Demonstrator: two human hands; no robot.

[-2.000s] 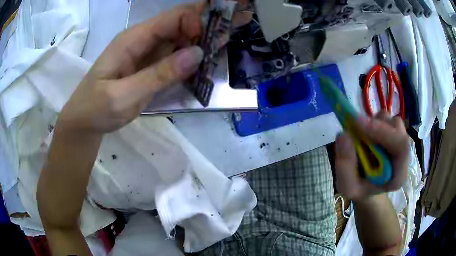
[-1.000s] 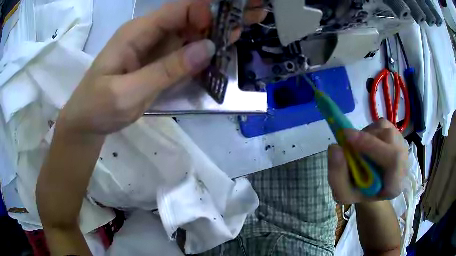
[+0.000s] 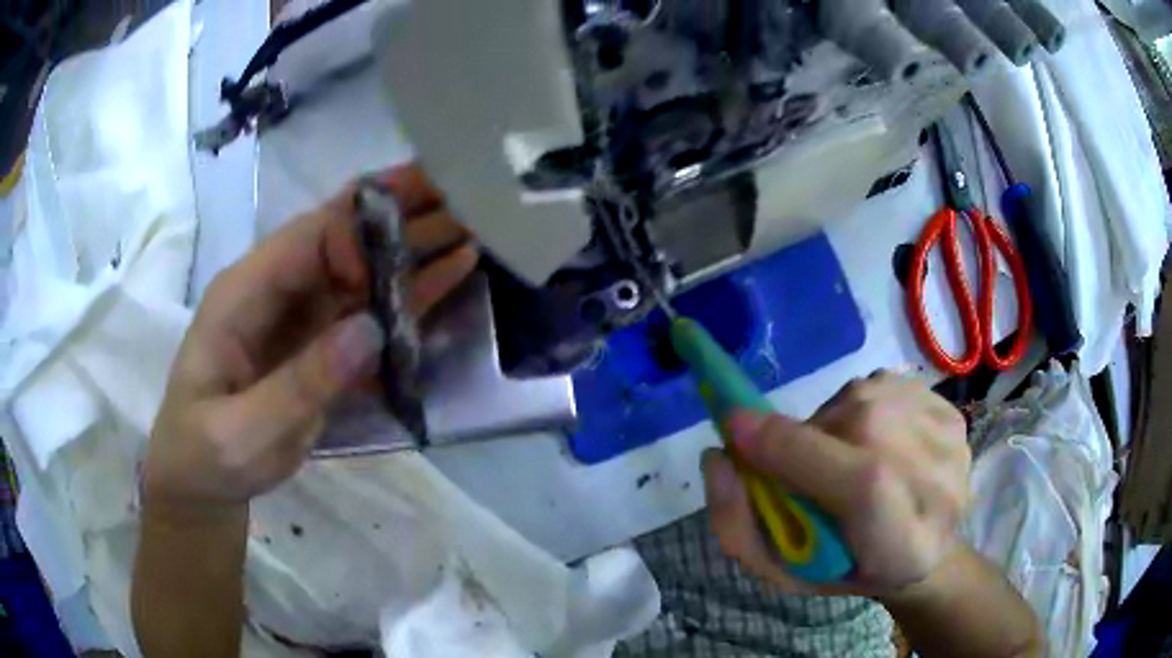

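Note:
My left hand (image 3: 289,347) holds a dark, slim metal part (image 3: 387,302) upright between thumb and fingers, left of the overlock machine head (image 3: 495,116). My right hand (image 3: 855,482) grips the green-yellow screwdriver (image 3: 758,450). Its thin shaft points up and left to the open needle area, beside a small round screw (image 3: 626,296). Whether the tip touches anything cannot be told. The shiny cloth plate (image 3: 495,386) lies below and right of my left hand. The blue machine base (image 3: 810,315) shows under the head.
Red-handled scissors (image 3: 952,296) and a dark blue screwdriver (image 3: 1044,276) lie at the right. White fabric (image 3: 373,553) covers the lower left and lap. A dark arm with a small metal assembly (image 3: 251,113) sticks out upper left. Grey knobs (image 3: 887,39) are at the top.
The view has shifted, showing more of the machine head. My left hand and its metal part sit lower and farther from the needle area. The screwdriver shaft still points into the needle area.

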